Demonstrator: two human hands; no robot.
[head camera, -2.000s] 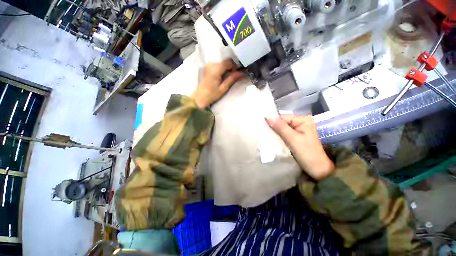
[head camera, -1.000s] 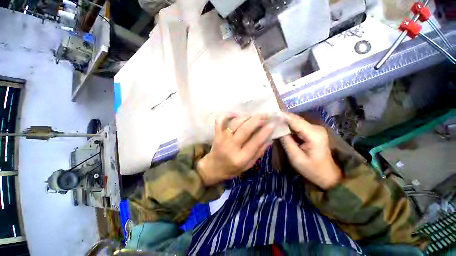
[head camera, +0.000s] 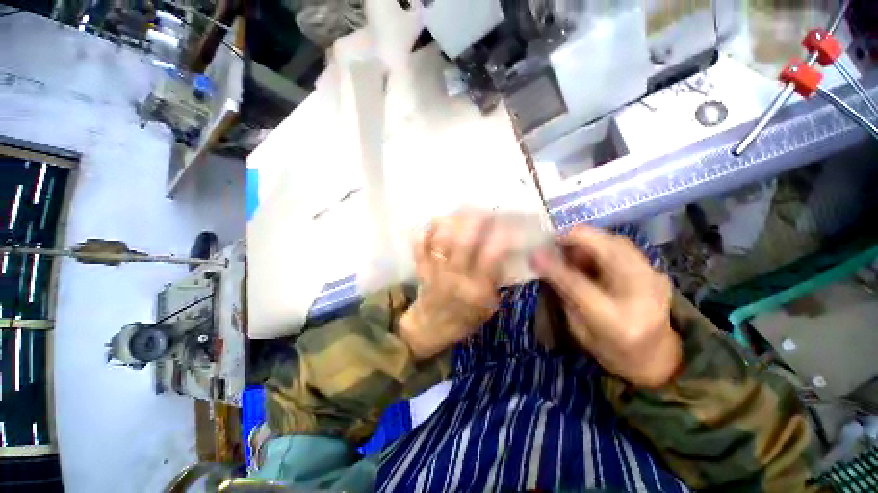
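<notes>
A large beige cut panel (head camera: 443, 159) lies on the machine table, its upper part beside the dark presser foot area (head camera: 491, 72) of the overlock machine (head camera: 602, 63). Its near edge reaches the table's front edge above my lap. My left hand (head camera: 462, 274) wears a ring and lies on the panel's near edge, fingers bent and blurred. My right hand (head camera: 616, 303) pinches the panel's near right corner between thumb and fingers. The fingertips of both hands are close together; blur hides the exact grip of my left hand.
A ruler tape (head camera: 674, 178) runs along the table edge to the right. Metal rods with red clamps (head camera: 801, 77) stand at the upper right. A green basket (head camera: 770, 298) is low right. A blue crate (head camera: 385, 428) is below my left forearm. Another sewing machine (head camera: 183, 332) stands left.
The panel has been drawn toward the lap and now lies flatter across the table. My left hand has moved from beside the machine head down to the near edge, close to my right hand.
</notes>
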